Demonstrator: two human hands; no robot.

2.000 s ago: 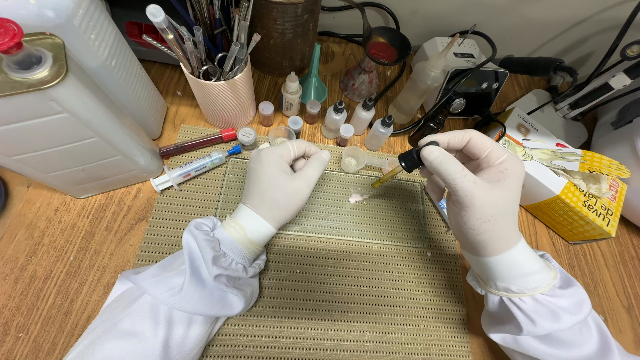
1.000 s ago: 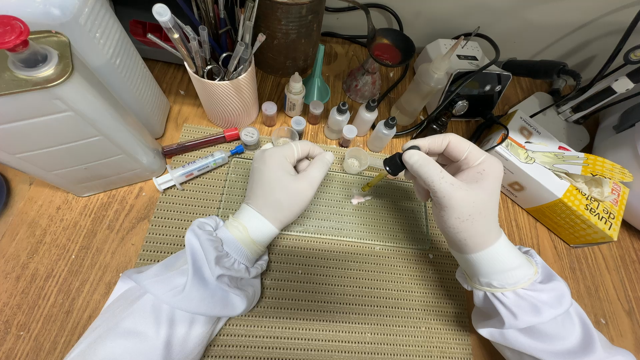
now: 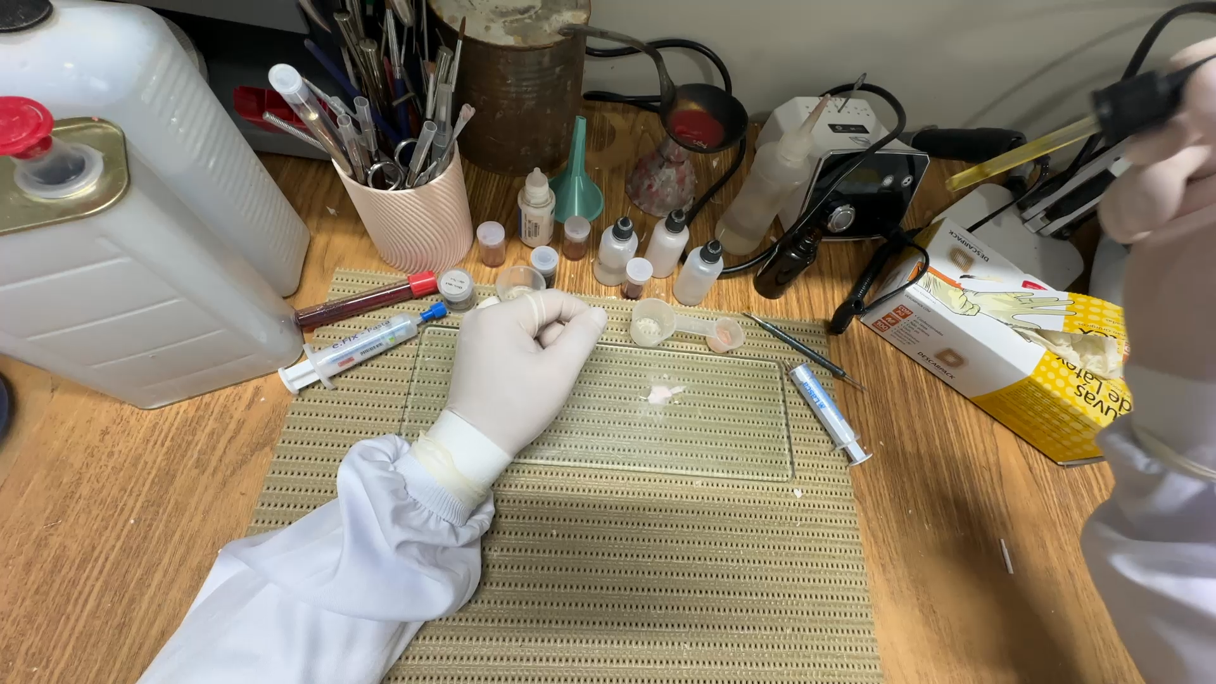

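My right hand [image 3: 1154, 218], in a latex glove, is raised at the right edge of the view and holds a dropper [image 3: 1031, 152] by its black cap, with yellowish liquid in the tube. My gloved left hand [image 3: 522, 366] rests with curled fingers over the left part of a glass slab [image 3: 731, 451]; whether it holds something is hidden. A small pinkish-white powder pile [image 3: 658, 394] lies on the slab. Behind it a double-ended measuring scoop [image 3: 693, 326] holds white powder in one cup and pink in the other. An amber glass bottle [image 3: 787, 263] leans at the back.
Small dropper bottles [image 3: 698, 274], capped vials [image 3: 490, 243] and a green funnel [image 3: 578, 185] line the back. Syringes [image 3: 361, 351] flank the slab, beside a metal instrument [image 3: 803, 350]. Left are plastic jugs [image 3: 142, 275] and a tool cup [image 3: 413, 214]; right, a glove box [image 3: 997, 351].
My right hand has lifted away from above the slab to the far right with the dropper. My left hand has stayed in place. The syringe right of the slab is now fully in sight.
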